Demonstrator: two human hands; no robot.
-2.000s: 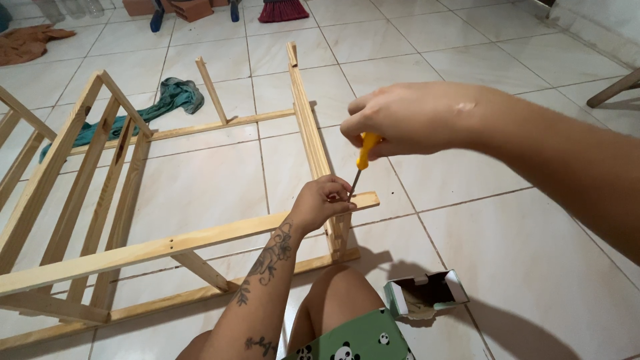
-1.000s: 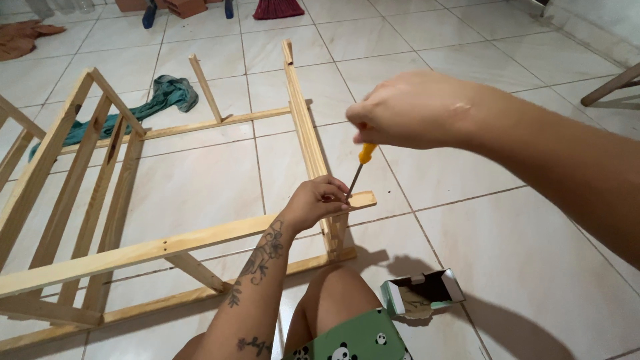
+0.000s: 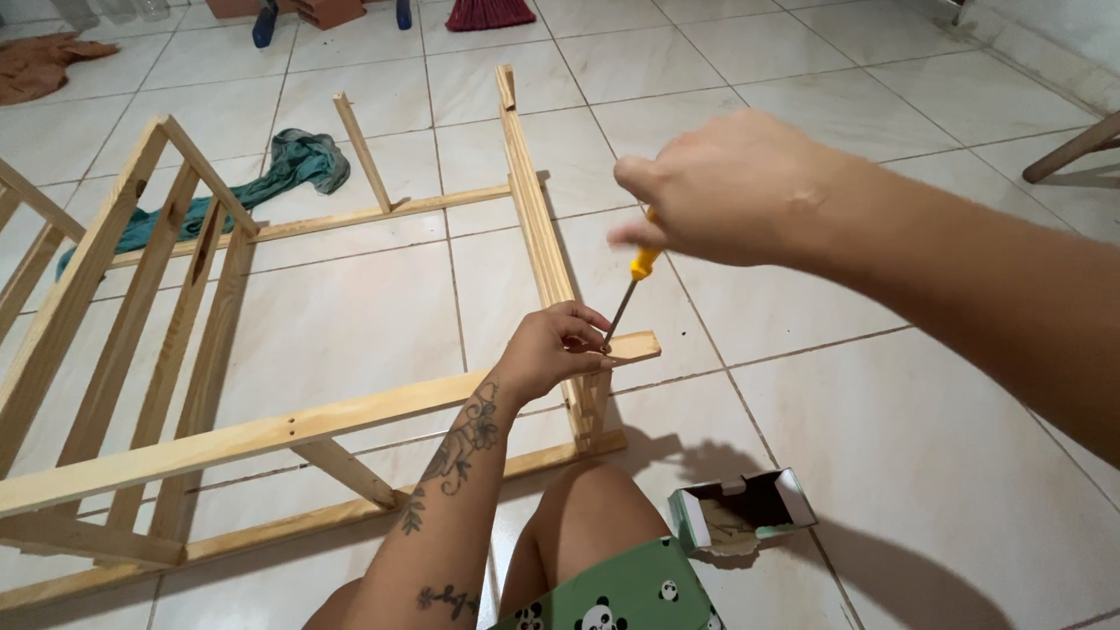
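Note:
My right hand (image 3: 726,188) grips the yellow handle of a screwdriver (image 3: 643,262) from above, its index finger and another finger partly spread. The steel shaft slants down to my left hand (image 3: 560,346), whose thumb and fingers pinch around the tip at the top face of a pine rail (image 3: 385,402), near the rail's end. Whatever the fingertips hold there is too small to tell, likely hidden by them. This rail is part of a slatted pine frame (image 3: 140,297). A grooved pine upright (image 3: 538,219) meets it under my left hand.
An open cardboard box (image 3: 744,516) with screws inside lies on the tiled floor by my knee. A teal cloth (image 3: 302,162) lies across the frame's far rail. Farther off are a red broom head (image 3: 490,13), bricks (image 3: 331,10) and a brown cloth (image 3: 39,66). A wooden leg (image 3: 1072,149) stands at right.
My right hand has shifted its grip on the screwdriver handle, and its fingers are looser than before. My left hand stays at the rail's end.

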